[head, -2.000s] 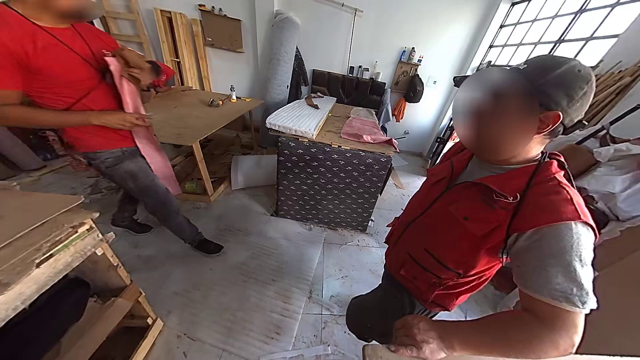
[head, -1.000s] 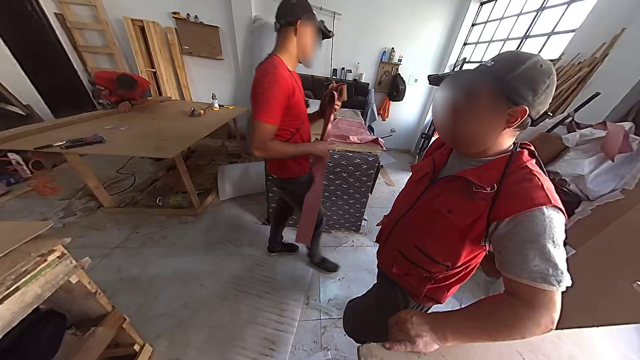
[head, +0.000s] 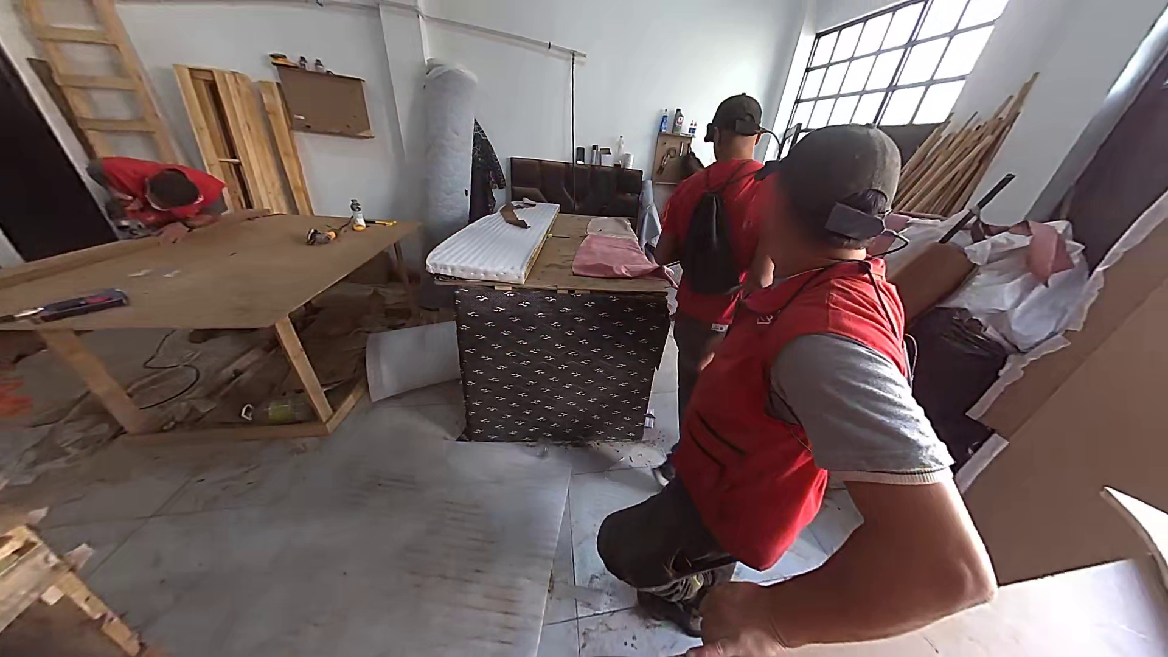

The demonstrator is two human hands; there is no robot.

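Neither my left hand nor my right hand shows in the head view. Closest to me, at the right, a co-worker in a red vest and cap [head: 766,429] has one hand [head: 739,622] at the edge of a pale panel [head: 1058,616] along the bottom. Beyond that person, a second person in red with a black drawstring bag [head: 714,233] faces away beside a workbench. The bench front is covered with dark patterned fabric [head: 561,365]. On top lie a white ribbed pad [head: 493,245] and pink fabric [head: 616,255].
A wooden table [head: 210,274] at the left holds tools, with a third person [head: 164,187] bent over its far side. A wooden frame corner [head: 55,593] is at lower left. A pale sheet [head: 365,547] covers part of the floor. Wood strips [head: 967,155] lean beneath the window.
The person carrying the pink strip has walked from the left, past the bench, to its right side, now back turned. The nearby co-worker has turned their head away toward the bench.
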